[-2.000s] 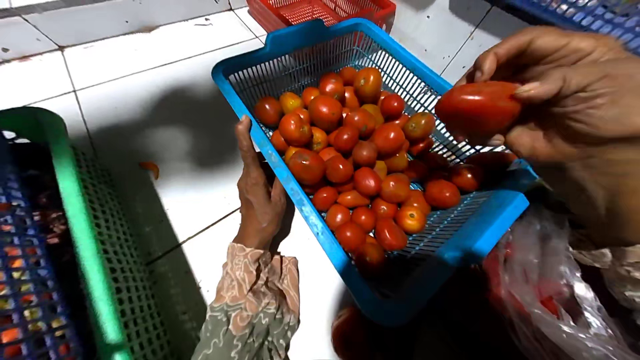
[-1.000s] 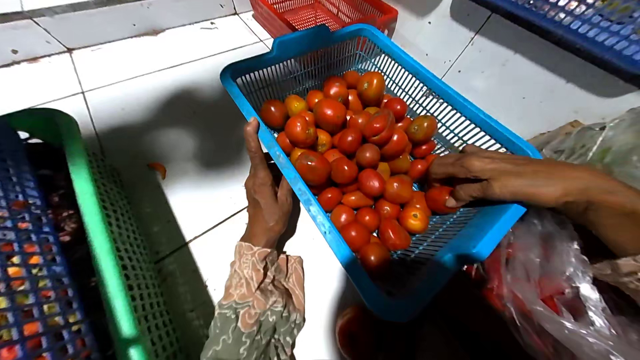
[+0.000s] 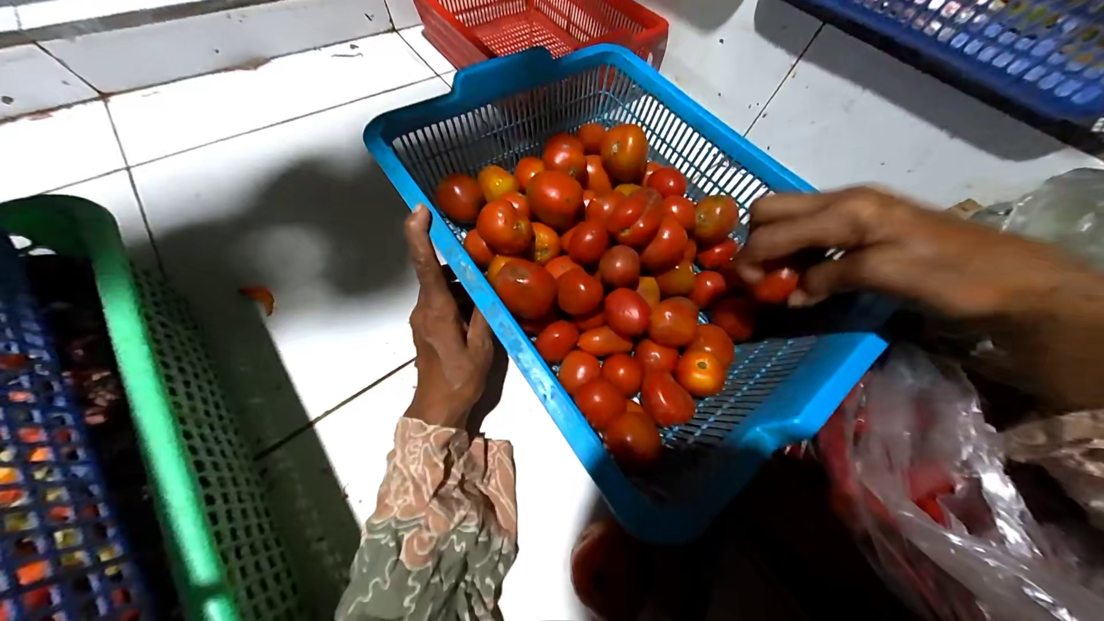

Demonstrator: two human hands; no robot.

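Observation:
A blue plastic basket (image 3: pixel 543 379) with slatted sides holds a heap of tomatoes (image 3: pixel 628 312), mostly red, a few orange or yellowish. My left hand (image 3: pixel 453 336) grips the basket's left long rim, thumb on top and the other fingers underneath, hidden. Over the basket's right side, my right hand (image 3: pixel 849 246) is blurred, its thumb and fingers around a red tomato (image 3: pixel 776 285). Below that hand, a clear plastic bag (image 3: pixel 940 457) with red contents lies against the basket's near right corner.
A green perforated basket (image 3: pixel 155 414) and a dark blue one (image 3: pixel 69 483) stand at the left. A red basket (image 3: pixel 651 43) is behind the blue basket. Another blue crate (image 3: pixel 975 52) is at the upper right. A small orange-red scrap (image 3: pixel 259 298) lies on the white tiled floor (image 3: pixel 216 172).
My right hand held a long red tomato above the basket's right side two seconds ago, then reached down among the tomatoes. Now it is slightly raised there. My left hand remains on the rim.

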